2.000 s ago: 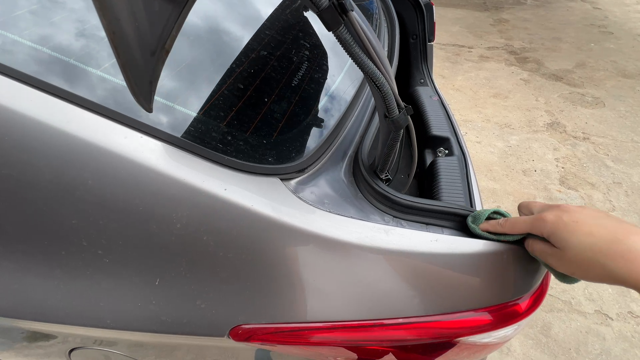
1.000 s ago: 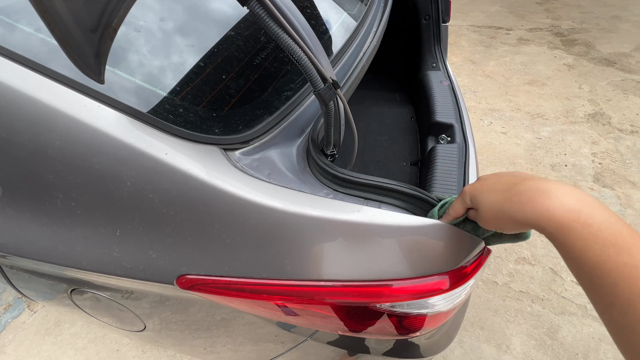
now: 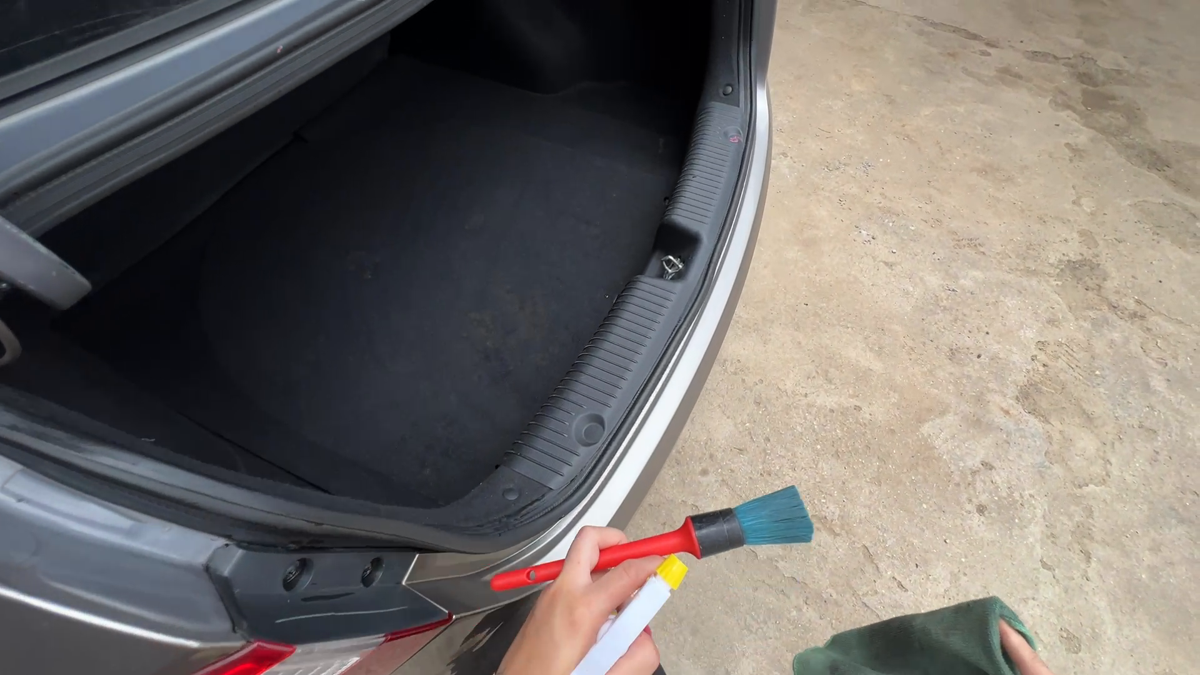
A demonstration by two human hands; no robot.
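My left hand (image 3: 581, 609) is at the bottom centre, just outside the rear corner of the car. Between its fingers is a detailing brush (image 3: 647, 548) with a red handle, a black collar and blue bristles that point right. The same hand also grips a white spray bottle's head (image 3: 630, 623) with a yellow nozzle; the bottle's lower part is out of frame. At the bottom right edge, my right hand (image 3: 1020, 649) shows only in part, with a green cloth (image 3: 919, 643) held in it over the ground. Neither brush nor cloth touches the car.
The car's open trunk (image 3: 403, 281) has a dark carpeted floor. Along its rear edge runs a ribbed black sill trim (image 3: 619, 361) with a metal latch striker (image 3: 671, 266). Part of the raised lid (image 3: 197, 84) crosses the upper left. Concrete ground (image 3: 937, 328) lies to the right.
My right hand has left the car's rear corner with the green cloth. My left hand has come into view with the brush and spray bottle. The view has shifted toward the trunk.
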